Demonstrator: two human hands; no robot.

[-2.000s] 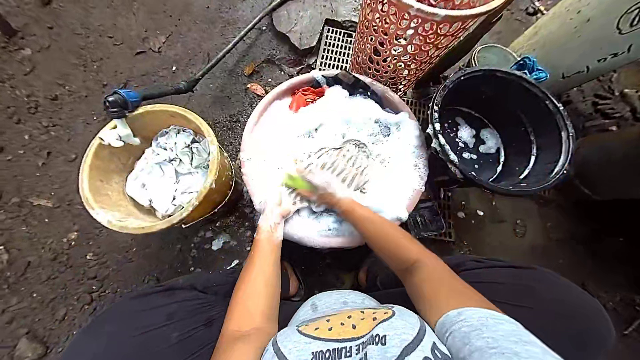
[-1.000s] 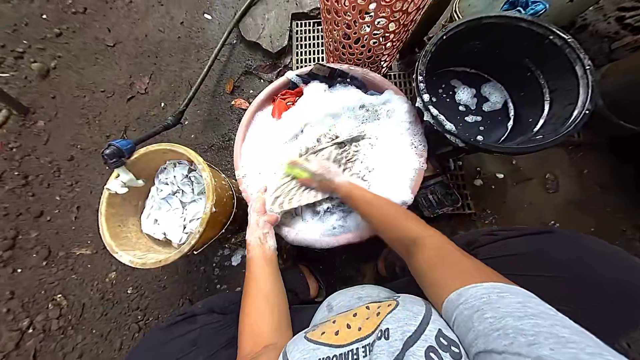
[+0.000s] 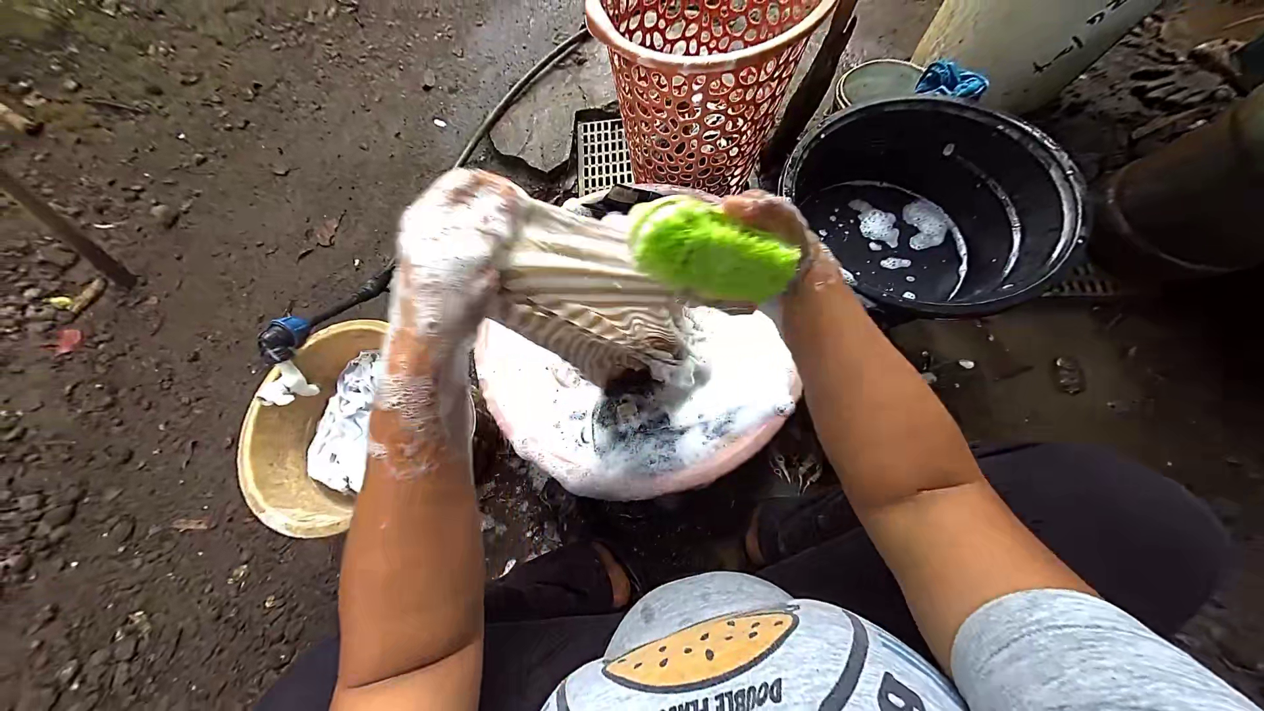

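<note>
A wet striped cloth is stretched above a pink basin of suds and dark water. My left hand, coated in foam, grips the cloth's left end. At its right end my right hand holds a green-bristled scrub brush; the brush covers part of the cloth, and I cannot tell how the fingers hold the cloth behind it. The cloth's lower part hangs down to the foam. Dark fabric shows at the basin's far rim.
A yellowish bucket with white cloth stands at the left, beside a hose with a blue fitting. Behind the basin is a red perforated basket. A black tub with some suds sits at the right.
Both hands have risen from the basin, lifting the striped cloth that lay in the foam. My right hand, with the brush, has moved right, away from my left.
</note>
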